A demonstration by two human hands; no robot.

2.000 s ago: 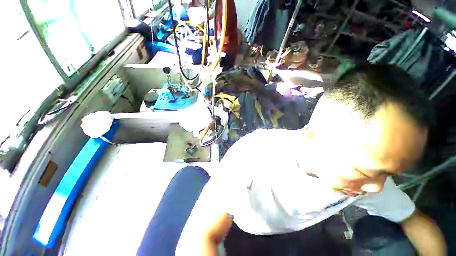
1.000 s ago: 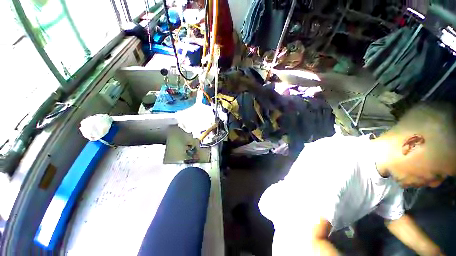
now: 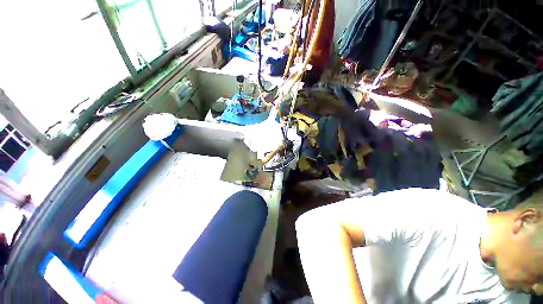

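Neither my left hand nor my right hand is in view. The navy padded arm [image 3: 229,246], with a smooth rounded end, lies bare on the white-topped ironing table [image 3: 161,205]. A flat grey-brown iron rest [image 3: 241,161] is at the table's far right corner, with a small dark fitting on it. A steam iron [image 3: 281,157] with a metal edge sits beside it at the rim, partly blurred by glare. Hoses and cords hang down near it.
A person in a white shirt [image 3: 411,243] bends at the right. A dark garment pile [image 3: 357,142] with tan patches lies beyond the table. Blue edge strips [image 3: 122,190] and a white bundle [image 3: 159,126] line the window side. A metal rack [image 3: 476,169] stands at right. A small red patch shows at the bottom edge.
The view has turned left, so the table sits further right. The person has moved off the padded arm toward the right and bends lower. The padded arm is now fully uncovered by them.
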